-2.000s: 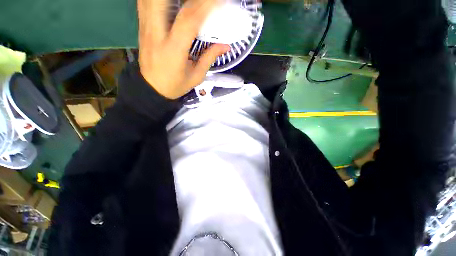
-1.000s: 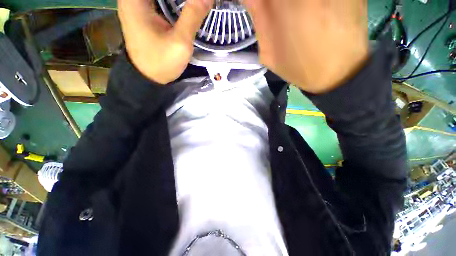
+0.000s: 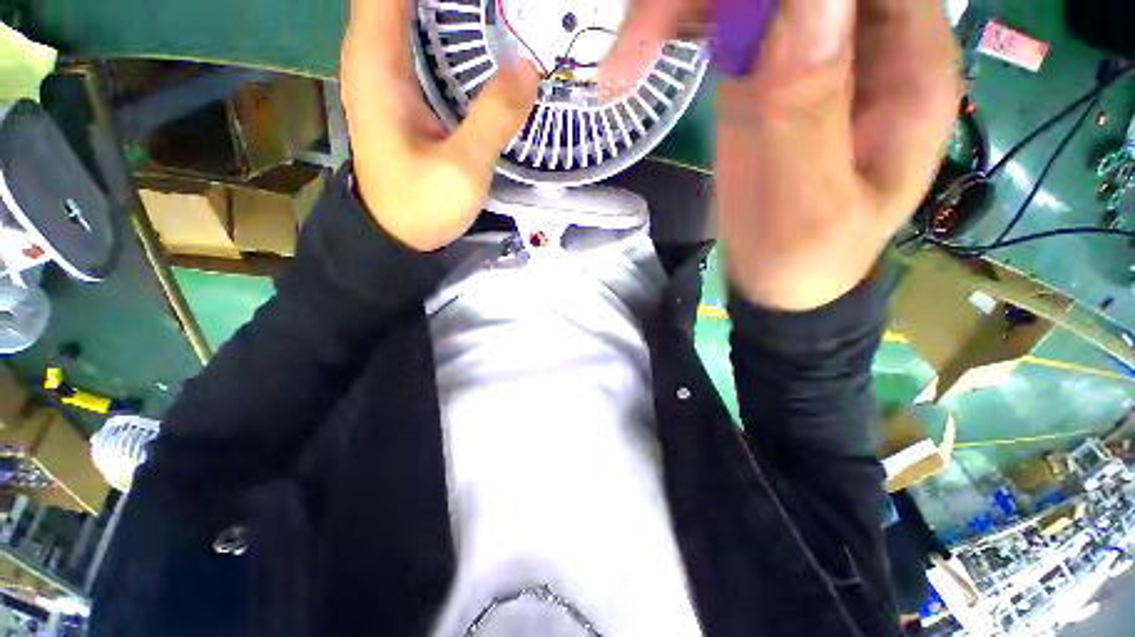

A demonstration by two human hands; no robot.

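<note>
A white round fan grille (image 3: 585,131) with radial slots lies open toward me at the top of the view. Its centre shows a white part with thin red and dark wires. Its white clip base (image 3: 560,209) with a small red-orange dot hangs below it, near my shirt. My left hand (image 3: 429,137) holds the grille's left rim, thumb over the slots. My right hand (image 3: 822,137) is at the right, gripping a purple battery cell (image 3: 743,35), with blurred fingertips reaching over the grille's centre.
The green bench (image 3: 237,31) carries cords and a dark coil holder (image 3: 956,205) at the right, with a pink-red label (image 3: 1014,45) beyond. Other white fans (image 3: 56,187) stand at the left. Cardboard boxes (image 3: 187,214) sit below the bench. A person's hand (image 3: 952,582) shows at lower right.
The plain white cover over the grille's centre is gone and wires show there. My right hand has come in from the right and now has a purple cell. The grille has shifted slightly.
</note>
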